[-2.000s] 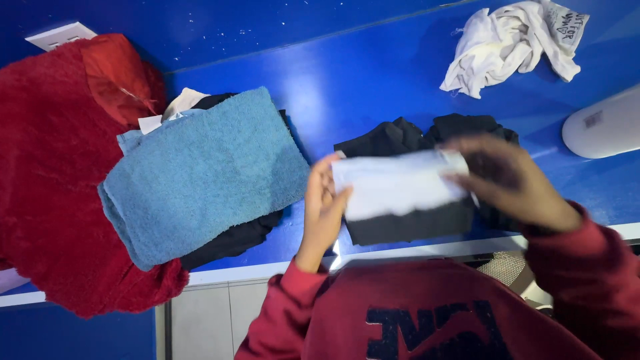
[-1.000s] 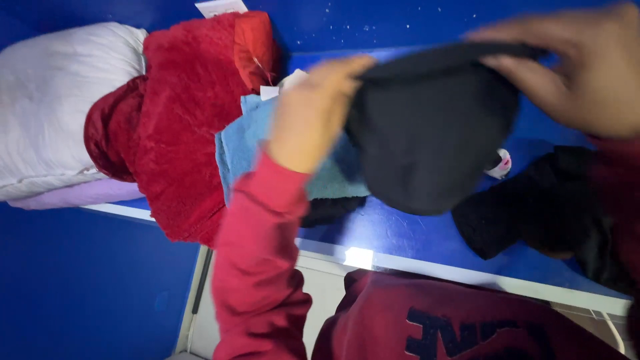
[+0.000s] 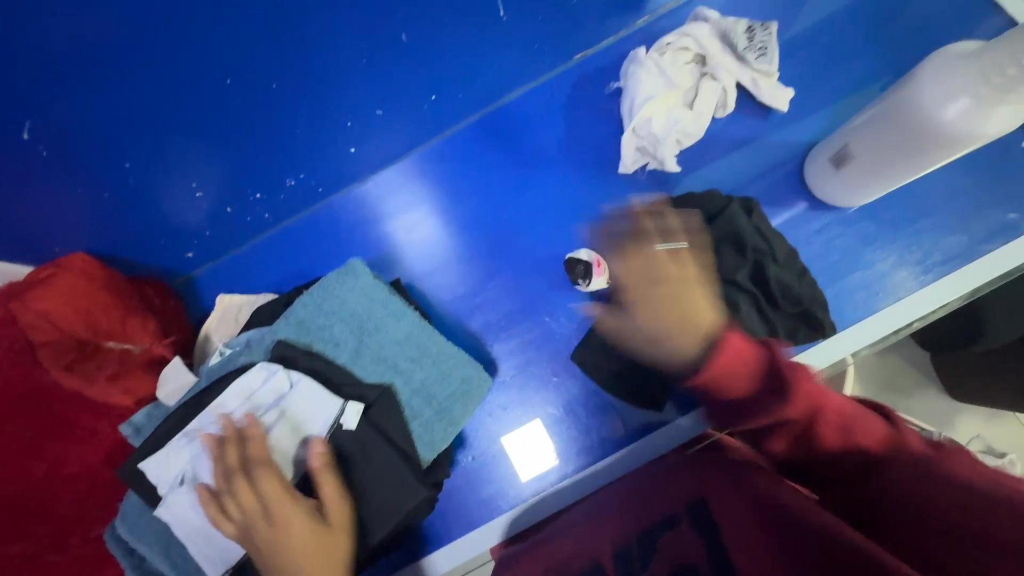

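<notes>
My left hand [image 3: 280,496] lies with spread fingers on a folded white cloth [image 3: 280,400], which rests on a folded black garment [image 3: 372,432]. Both are on top of a stack with a folded blue towel [image 3: 384,344]. My right hand [image 3: 660,288], blurred, is over the left part of a crumpled black garment [image 3: 768,272]; whether it touches the cloth cannot be told. Just left of that hand is a small round white, pink and black item [image 3: 586,270].
A crumpled white cloth [image 3: 672,96] with writing lies at the back of the blue surface [image 3: 512,200]. A white rounded container [image 3: 904,120] is at the right. Red plush fabric [image 3: 64,416] fills the left side. The white edge [image 3: 896,320] runs along the front.
The black garment held up between both hands a second ago is out of them; a folded black garment with white cloth now tops the blue towel. My hands have moved apart. The view has shifted.
</notes>
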